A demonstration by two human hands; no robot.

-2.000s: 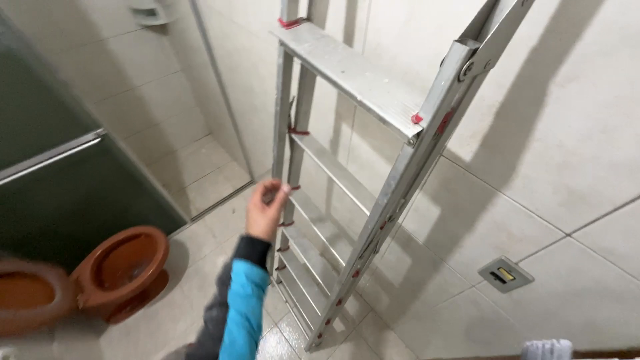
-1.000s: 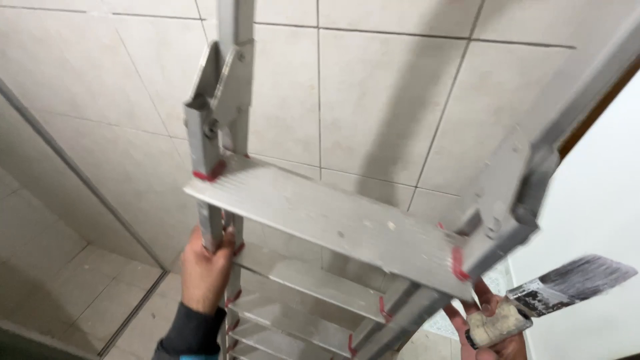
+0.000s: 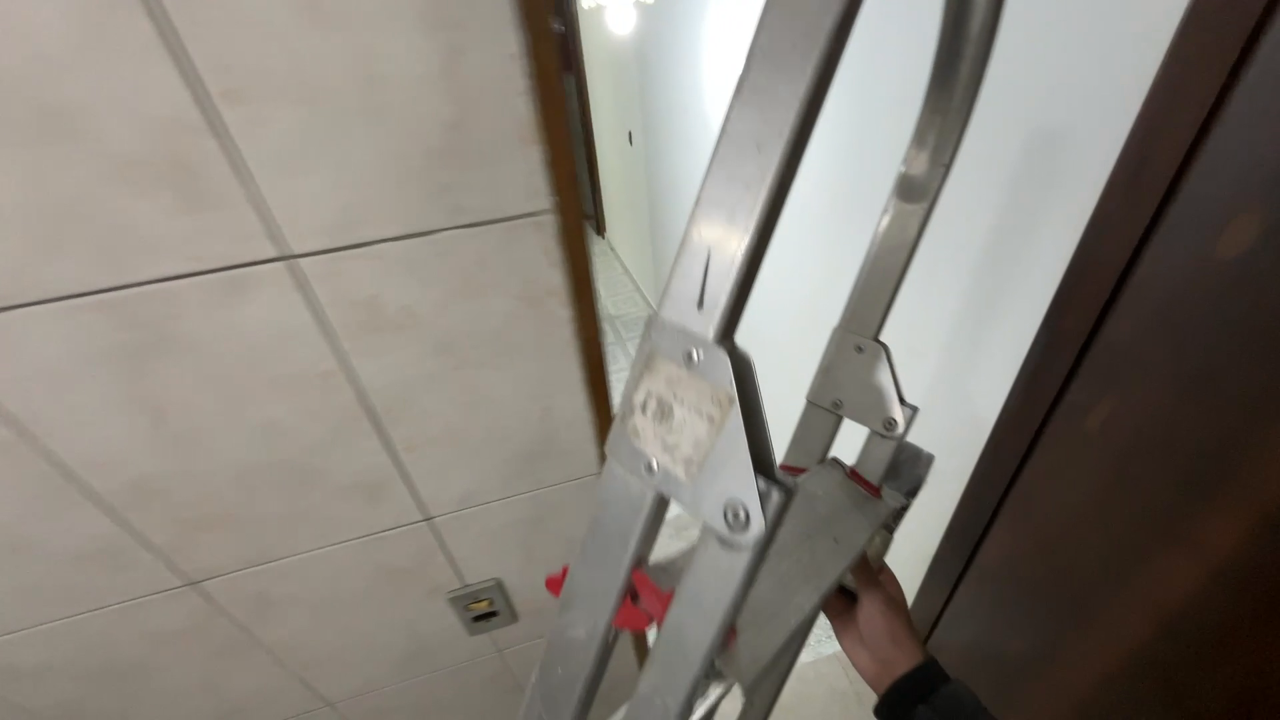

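Observation:
An aluminium stepladder (image 3: 690, 420) stands tilted across the middle of the view, with metal hinge plates, red plastic parts and a curved top rail. My right hand (image 3: 875, 625), in a dark cuff, is at the ladder's far side, low on the right, beside its flat top step (image 3: 815, 560). In that hand is a putty knife (image 3: 908, 480), its blade smeared and pointing up, partly behind the ladder. Whether the fingers also grip the ladder is hidden. My left hand is out of view.
A tiled wall (image 3: 440, 380) with a switch or socket plate (image 3: 482, 606) fills the left. Behind the ladder, a wooden door frame (image 3: 565, 200) edges an opening to a lit space. A dark wooden door (image 3: 1130, 480) stands close on the right.
The view has swung to the doorway. The ladder has turned and now shows its side hinges. My left hand, on the ladder a second ago, has left the view.

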